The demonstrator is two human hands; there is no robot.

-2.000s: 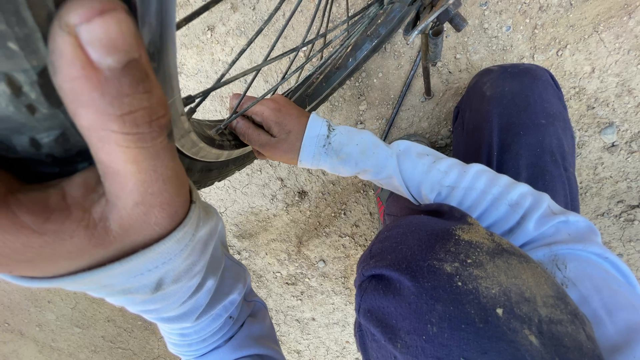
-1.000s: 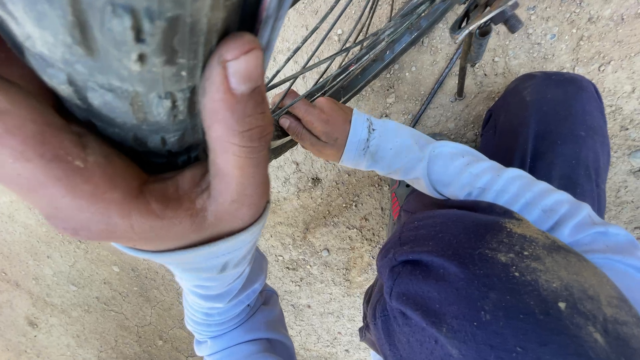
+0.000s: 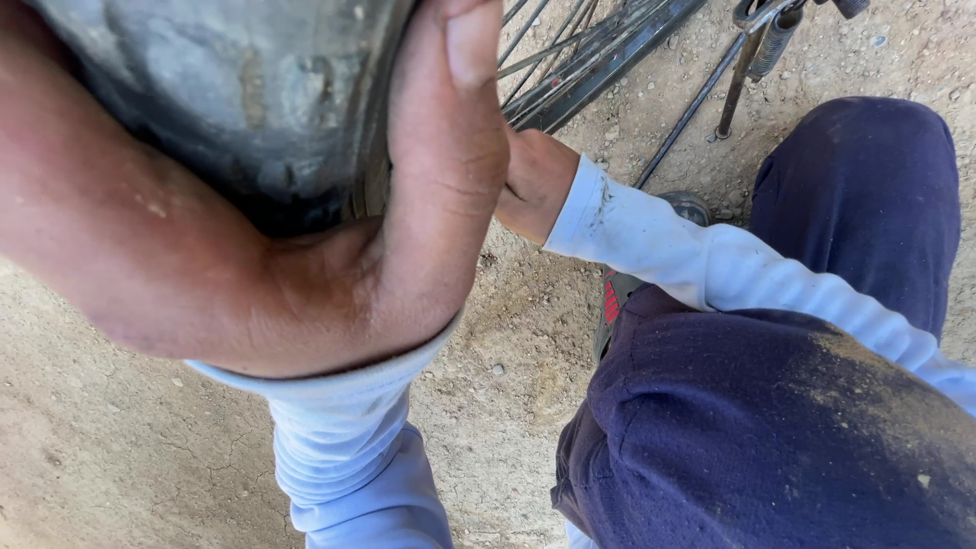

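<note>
A worn black bicycle tire (image 3: 305, 84) fills the upper left, close to the camera. My left hand (image 3: 305, 282) wraps around it, the thumb along its right side and the fingers out of sight. Behind that thumb, my right hand (image 3: 537, 179) is at the lower part of the wheel, beside the spokes (image 3: 564, 57) and black rim (image 3: 618, 65). Its fingers are hidden, so what they touch cannot be seen.
At the upper right are a metal stand leg (image 3: 736, 95), a coil spring (image 3: 776, 46) and a thin dark rod (image 3: 690, 114). My knees in dark blue trousers (image 3: 732, 396) take up the right side. A shoe with red marks (image 3: 610, 301) rests on the dry, gritty ground (image 3: 503, 427).
The view has shifted, and my left hand with the tire now covers more of it. The fingers of my right hand, seen at the rim and spokes earlier, are now behind my left thumb.
</note>
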